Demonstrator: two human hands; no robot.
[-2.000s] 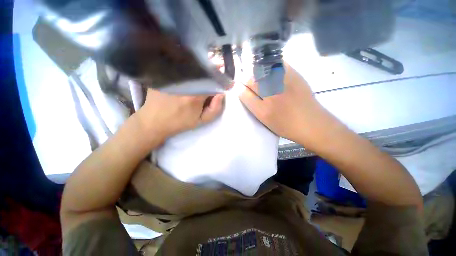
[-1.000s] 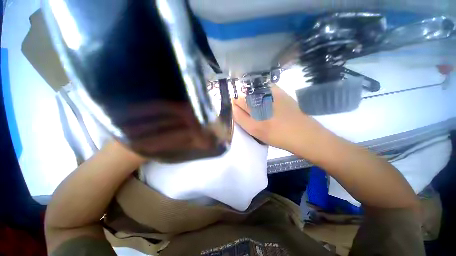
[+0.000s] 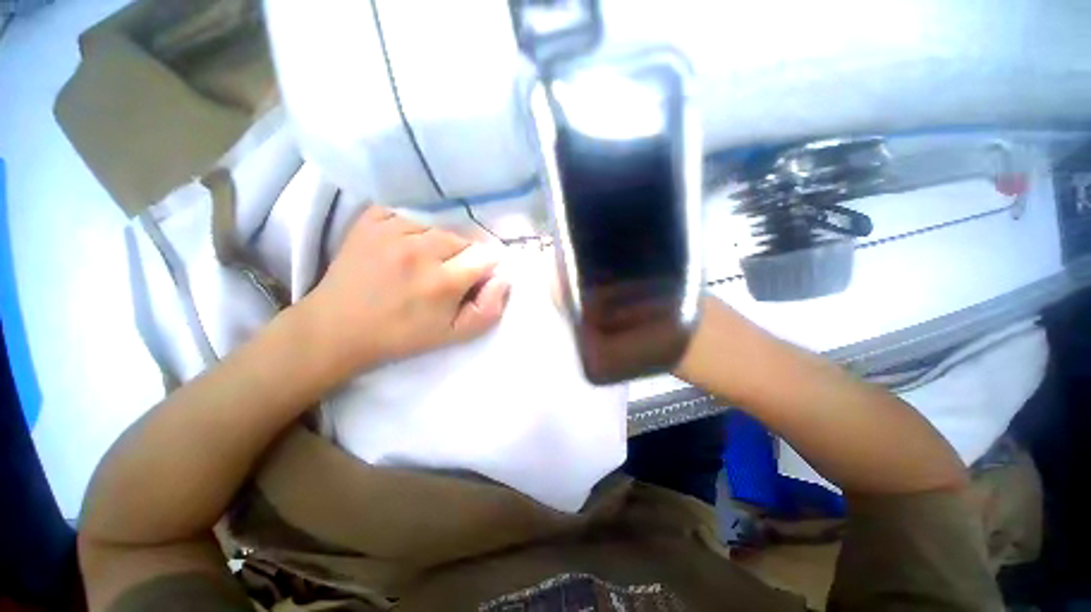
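The white pocketing cloth (image 3: 479, 412) lies from the needle area down over the table's front edge. My left hand (image 3: 401, 287) lies on its upper left part, thumb and fingers close together on the cloth near the needle area. My right hand is mostly hidden behind the shiny metal guard (image 3: 628, 227); only the wrist and forearm show to its right, so its fingers cannot be made out. Khaki-brown cloth (image 3: 174, 102) lies at the far left, joined to white folds (image 3: 269, 209). The needle and presser foot are hidden or washed out by glare.
The white machine head (image 3: 837, 60) spans the top. A ribbed grey tension knob (image 3: 799, 273) stands right of the guard. The table edge has a printed scale (image 3: 676, 409). More white cloth (image 3: 987, 383) hangs at the right, near a blue surface (image 3: 751, 460).
The view has shifted, so the metal guard now stands further right and covers my right hand. My left hand, hidden behind the guard one second ago, shows again. The white cloth keeps nearly the same shape.
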